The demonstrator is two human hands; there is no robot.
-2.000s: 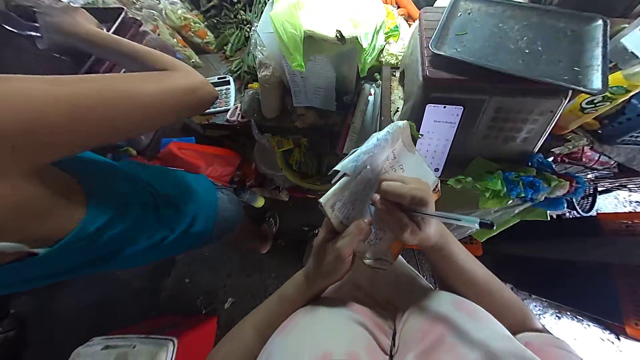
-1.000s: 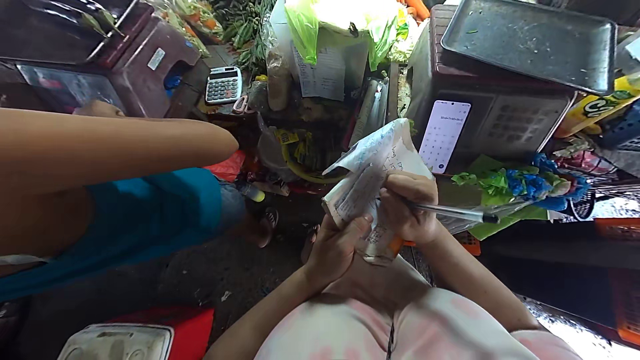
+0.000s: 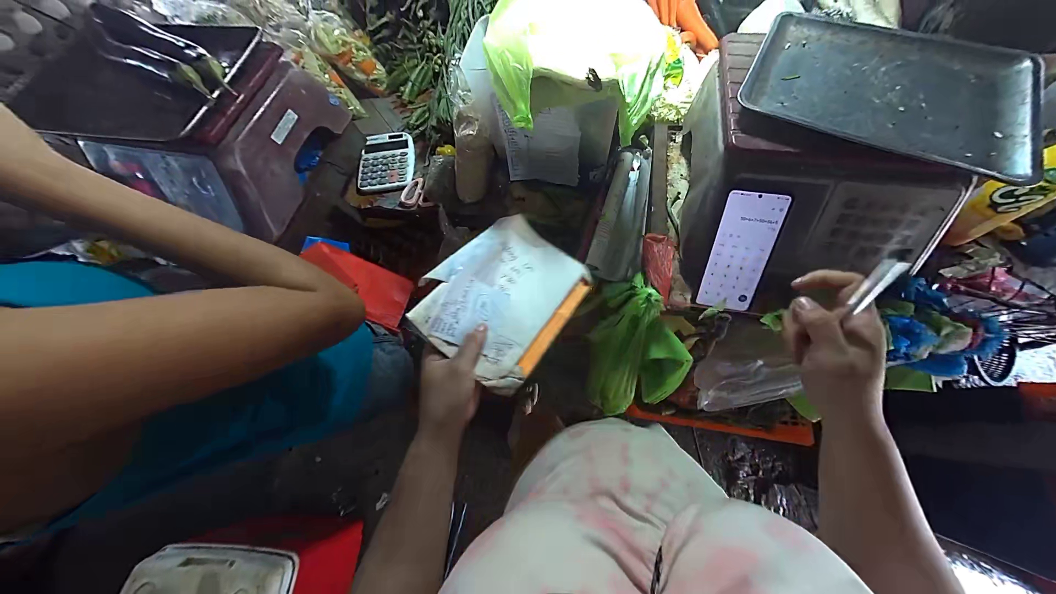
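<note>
My left hand [image 3: 452, 379] grips the lower edge of a worn paper notebook [image 3: 528, 289], its thumb on a loose slip of paper [image 3: 472, 309] with handwriting. An orange strip runs along the notebook's right side. My right hand [image 3: 837, 330] is raised at the right, fingers closed round a pen [image 3: 876, 286], apart from the notebook. Just left of that hand, a smartphone [image 3: 742, 252] showing a calculator leans against the side of a dark plastic stool. A desk calculator [image 3: 386, 162] lies beyond the notebook to the left.
Another person's bare arm [image 3: 206, 330] reaches across the left side. A black tray [image 3: 895, 95] tops the stool [image 3: 709, 157] at the right. Green plastic bags [image 3: 627, 355] lie between notebook and phone. Eggplants [image 3: 157, 49] rest at the upper left; a red-and-white cooler [image 3: 223, 569] stands lower left.
My right hand has moved away from the notebook to the right, with the pen still in it. The notebook, earlier held up between both hands, is now in my left hand alone and farther left.
</note>
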